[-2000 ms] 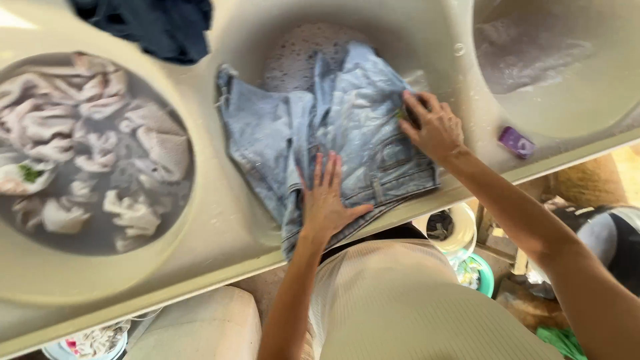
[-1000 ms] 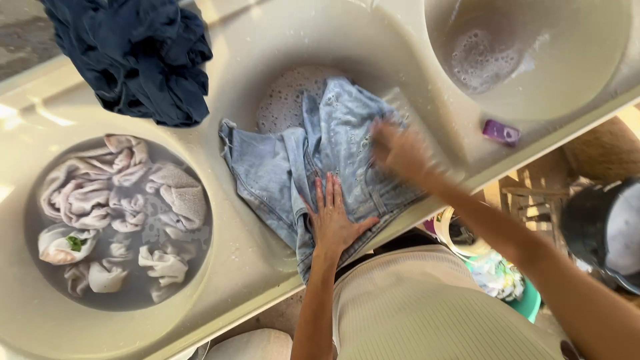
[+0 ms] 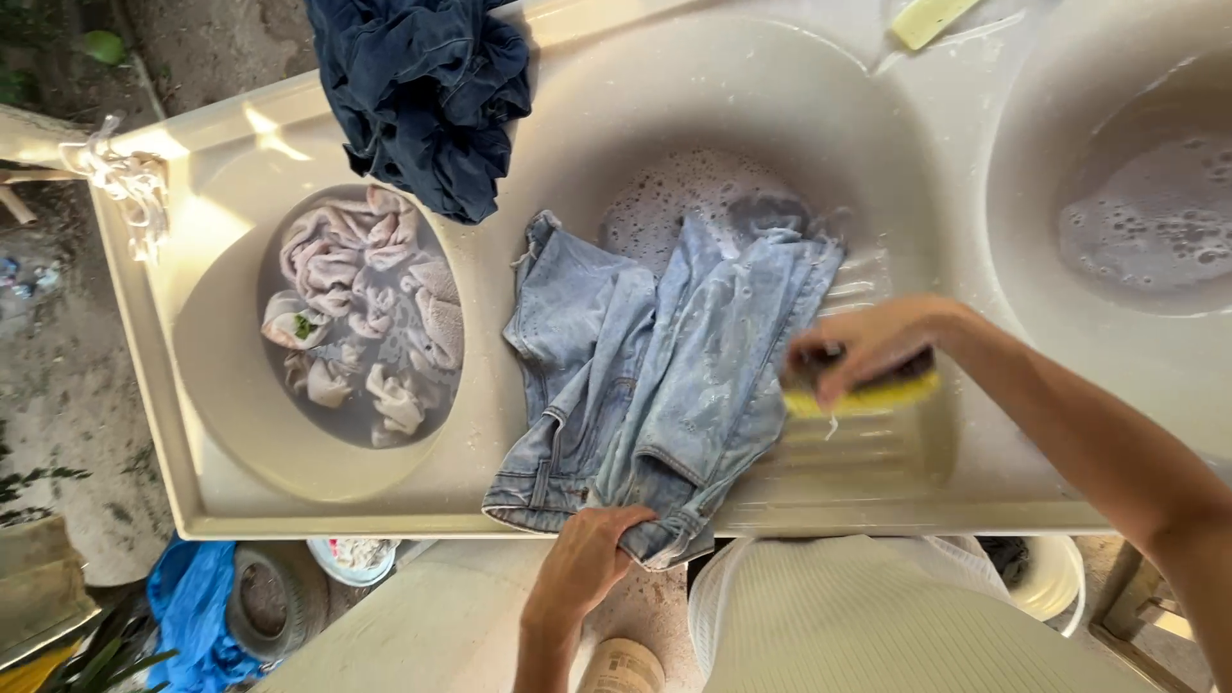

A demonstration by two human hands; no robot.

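Observation:
Wet light-blue denim shorts [image 3: 664, 385] lie spread over the ribbed slope of the middle basin, their far part in soapy water [image 3: 674, 197]. My left hand [image 3: 592, 558] grips the waistband at the basin's front edge. To the right of the shorts, my right hand [image 3: 861, 346] holds a scrubbing brush [image 3: 871, 393] with yellow bristles, blurred and just off the denim. A bar of pale green soap [image 3: 929, 19] rests on the rim at the back.
Pale clothes [image 3: 337, 260] soak in the round left basin [image 3: 221, 385]. Dark blue cloth [image 3: 423, 96] lies over the back edge. Sudsy water [image 3: 1155, 217] stands in the right basin. White cords [image 3: 130, 188] hang at the left corner. A bucket [image 3: 1049, 577] stands below, at right.
My left hand has gone from lying flat on the shorts to gripping their waistband. My right hand has come off the denim to the right with the brush. The view has shifted and turned.

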